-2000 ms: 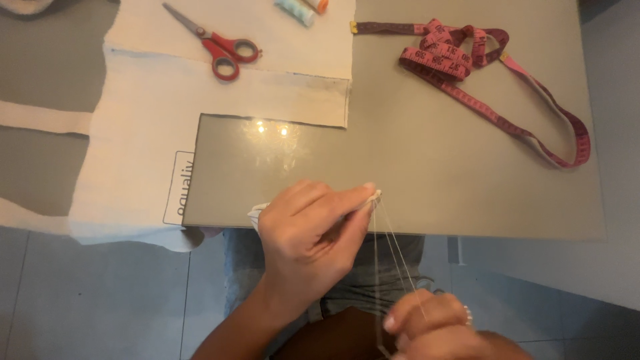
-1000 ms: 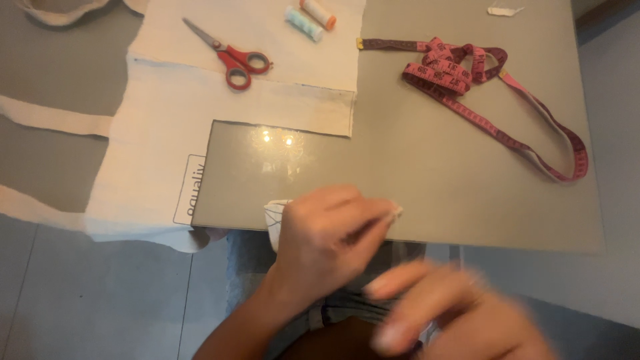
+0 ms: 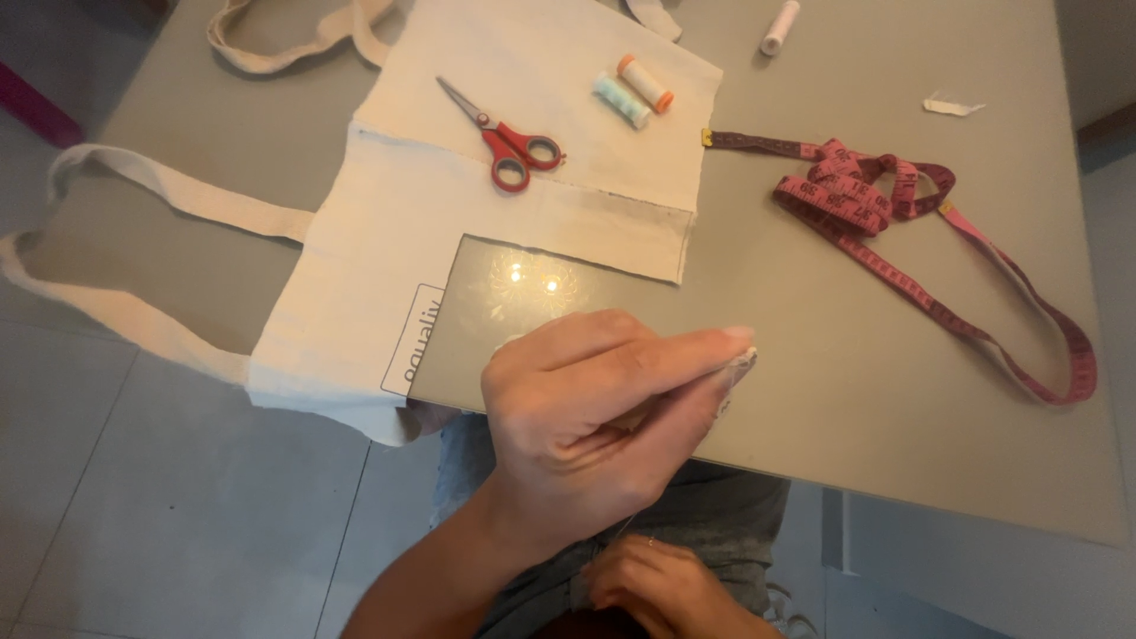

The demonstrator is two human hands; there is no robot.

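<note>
My left hand [image 3: 586, 408] is raised over the near edge of the table, its thumb and forefinger pinching a small piece of white fabric [image 3: 744, 358]. Most of that fabric is hidden behind the fingers. Lower down, in front of the lap, is my right hand [image 3: 657, 581], its fingers curled. A thin thread [image 3: 627, 525] shows between the two hands; whether a needle is on it cannot be seen. Beyond the left hand, red-handled scissors [image 3: 501, 138] lie on a large cream cloth [image 3: 355, 257] with straps.
Two thread spools, one orange-ended [image 3: 645, 83] and one pale blue [image 3: 621, 100], lie on the cloth. A white spool [image 3: 779, 28], a fabric scrap [image 3: 952, 106] and a loosely tangled pink tape measure [image 3: 923, 297] rest on the table [image 3: 870, 417]. The cloth overhangs the near edge.
My right hand, near the left hand's fingers a second ago, has drawn back toward the lap. The left hand keeps its pinch on the white fabric. The view takes in more of the table.
</note>
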